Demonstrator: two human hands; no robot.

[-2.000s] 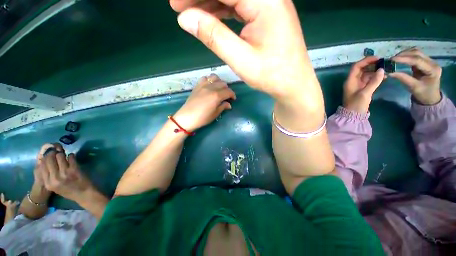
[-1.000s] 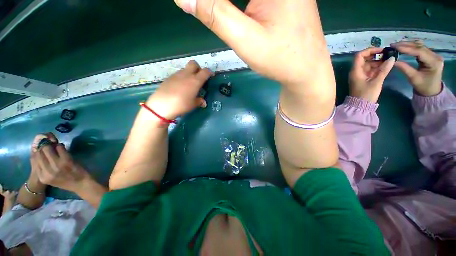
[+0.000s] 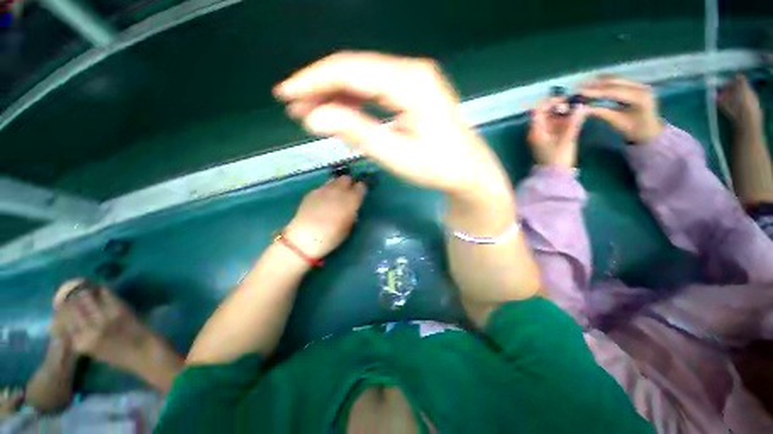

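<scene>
My left hand (image 3: 329, 212), with a red bracelet, lies low over the bench by the edge rail. Its fingertips are at a small black case (image 3: 341, 170), and a second dark piece (image 3: 366, 179) lies beside them. Blur hides whether the fingers grip anything. My right hand (image 3: 394, 114), with a pale bracelet, is raised over the rail and belt. Its thumb and fingers are curved and apart, and nothing shows between them. A shiny clear bag of small yellowish and silver parts (image 3: 396, 281) lies on the bench close to my body.
The white edge rail (image 3: 246, 172) runs between bench and dark green belt (image 3: 212, 93). At left, a neighbour's hands (image 3: 93, 318) work near two black cases (image 3: 116, 247). At right, a person in pink sleeves holds a dark piece (image 3: 576, 100). A white cable (image 3: 714, 102) hangs far right.
The view has shifted and blurred. My right hand shows lower and whole, with fingers curved. My left hand has moved to the right, to the dark pieces that lay apart from it by the rail.
</scene>
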